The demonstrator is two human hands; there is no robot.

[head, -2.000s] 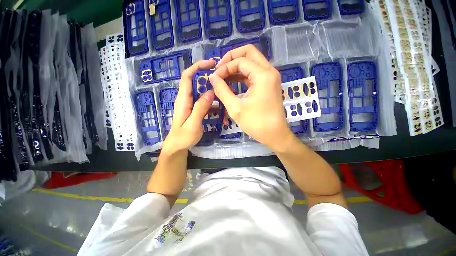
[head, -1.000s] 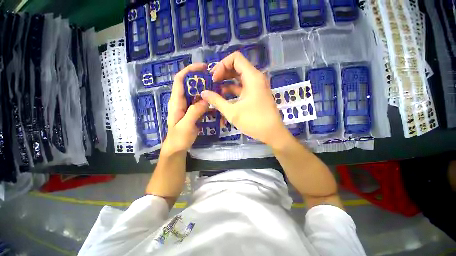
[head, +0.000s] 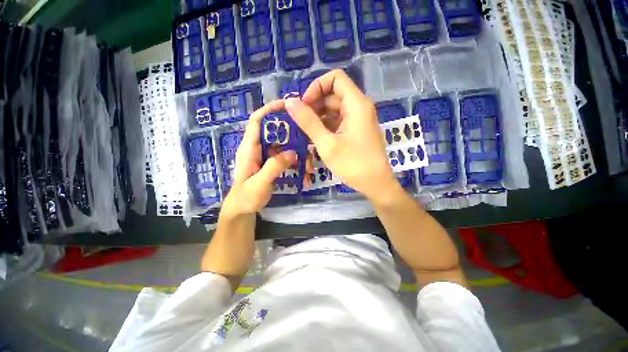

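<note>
My left hand (head: 256,172) holds a dark blue phone housing (head: 292,137) upright, its fingers around the left edge and thumb on the front. A pale gold camera ring (head: 277,131) shows at the housing's top end. My right hand (head: 350,141) has thumb and forefinger pinched together at the housing's upper right corner; whether a small piece is between them cannot be told. A white sticker sheet (head: 411,144) with dark shapes lies across the tray, partly hidden behind both hands.
A clear blister tray (head: 394,71) holds blue housings in rows. White sticker sheets (head: 165,148) lie left, sheets with gold-brown shapes (head: 551,89) right. Stacked trays (head: 69,130) stand far left. A red stool (head: 513,258) and a dark shape are at lower right.
The camera ring at the housing's top end is now uncovered. My right fingertips have moved up from it to the housing's upper corner. The tray view has shifted slightly.
</note>
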